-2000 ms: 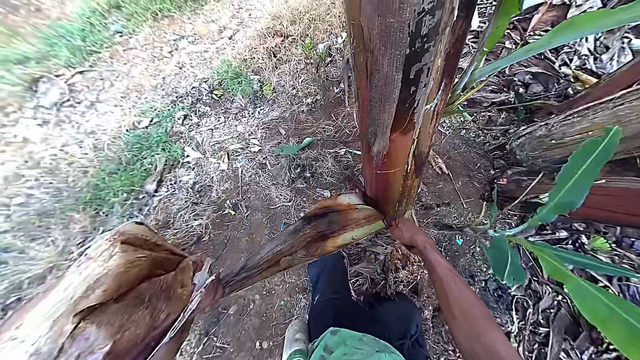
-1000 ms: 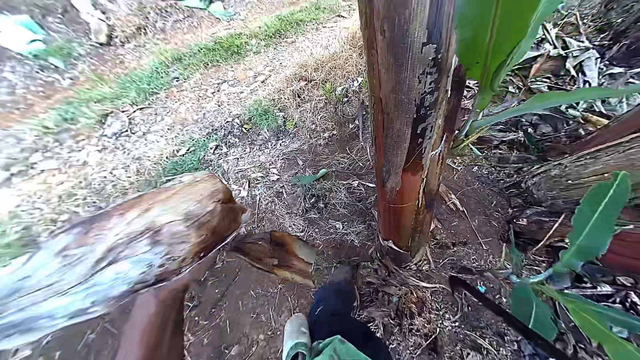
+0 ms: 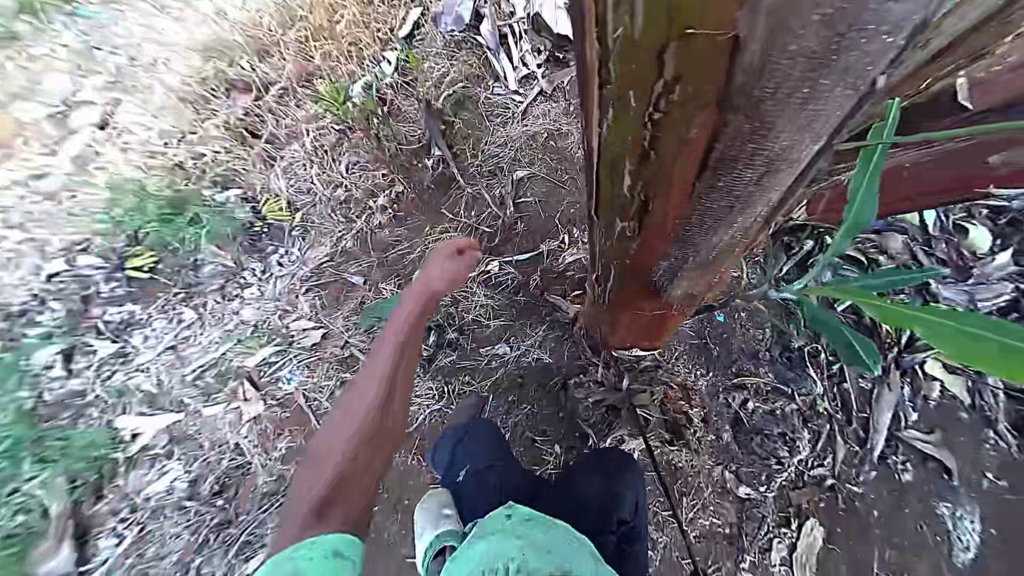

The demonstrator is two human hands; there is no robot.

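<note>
My left hand (image 3: 452, 264) is at the middle of the head view, left of a banana plant's trunk (image 3: 664, 184). Its fingers look curled, with nothing visible in them, and it does not touch the trunk. The thick trunk has reddish-brown, peeling sheaths, and a pale edge (image 3: 638, 351) shows at its base. From near that base a long, thin, dark tool, probably a machete blade seen edge-on (image 3: 666, 488), runs down to the bottom edge. My right hand is out of view, so its hold on the tool is hidden.
A young banana shoot with green leaves (image 3: 944, 324) stands right of the trunk. Another reddish trunk (image 3: 920, 180) leans behind it. Dry leaf litter (image 3: 880, 416) covers the ground at right. My dark-trousered knees (image 3: 600, 496) are below the trunk.
My left hand has let go of the large dry sheath piece it held at lower left, which is now out of view. My right hand, at the trunk base two seconds ago, has left the view.
</note>
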